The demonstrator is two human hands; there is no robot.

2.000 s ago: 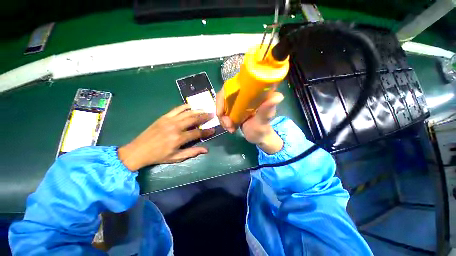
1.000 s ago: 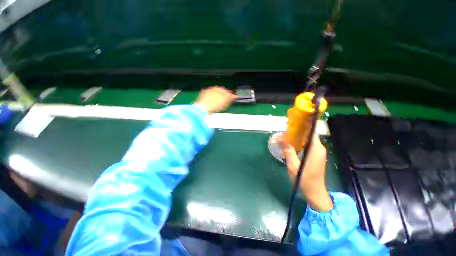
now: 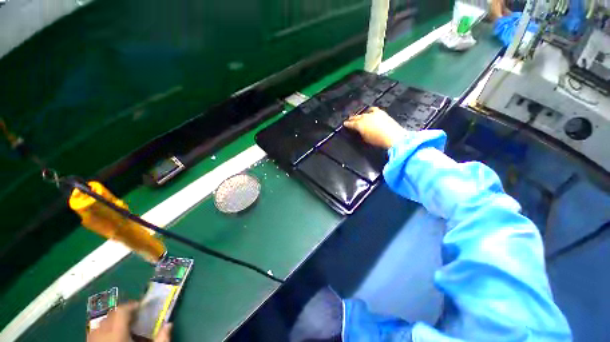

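My left hand (image 3: pixel 119 326), cut off by the bottom edge, grips a phone body (image 3: pixel 160 300) with a green board at its top end and a pale battery area. A second phone body (image 3: pixel 102 302) lies beside it, partly behind the hand. My right hand (image 3: pixel 374 127) is over the black blister tray (image 3: pixel 334 174), fingertips together at its pockets; whether they hold a small part cannot be told. The yellow-orange electric screwdriver (image 3: pixel 115 219) hangs tilted, untouched, its tip close to the held phone's top end.
A round speckled screw dish (image 3: pixel 237 192) lies on the green mat, left of the tray. A white rail (image 3: pixel 184 204) separates the mat from the conveyor, which carries a phone (image 3: pixel 167 169). The screwdriver cord (image 3: pixel 214 250) crosses the mat. Machinery (image 3: pixel 548 107) and another person's blue sleeve (image 3: pixel 512 28) are at upper right.
The view has turned right. My right hand has let go of the screwdriver and moved to the tray. My left hand has come back from the conveyor and holds a phone body over the mat.
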